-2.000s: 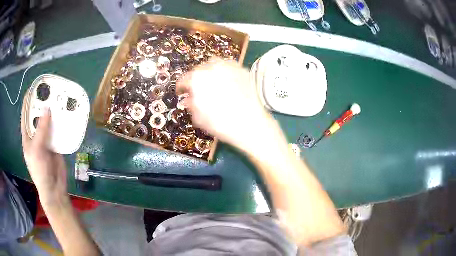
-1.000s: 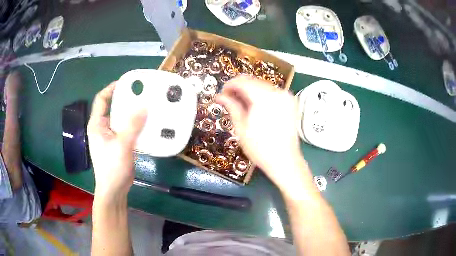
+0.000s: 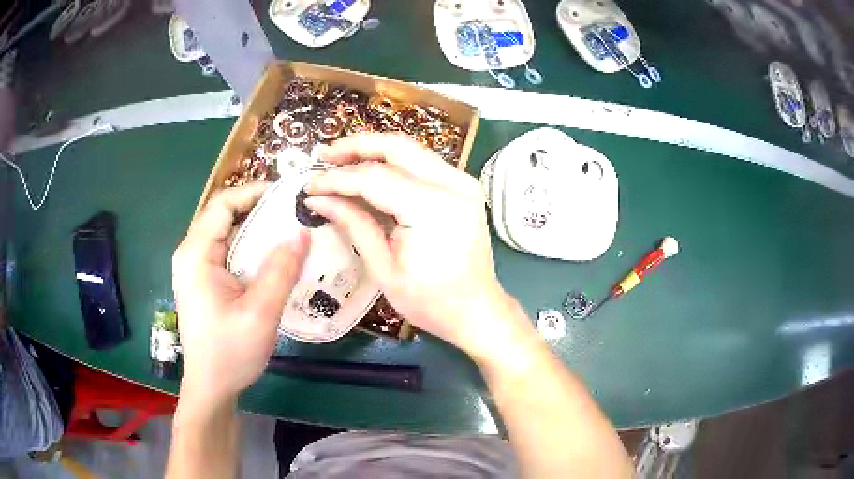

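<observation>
My left hand holds a white housing cover by its left side, over the parts box. My right hand is at the cover's upper right, its fingers bent over a dark round hole. The right fingers touch the cover near that hole; whether they pinch a ring cannot be told. A dark square grille shows near the cover's lower edge. The cardboard parts box, full of shiny rings, lies beneath, partly hidden by the hands and cover.
Stacked white covers stand right of the box. A red and yellow screwdriver and two loose discs lie at right. A black-handled hammer lies below the box, a smartphone at left. Part-built units lie beyond the white strip.
The left hand has brought the cover from the far left to over the box and tilted it. The right hand has moved from among the rings to the cover.
</observation>
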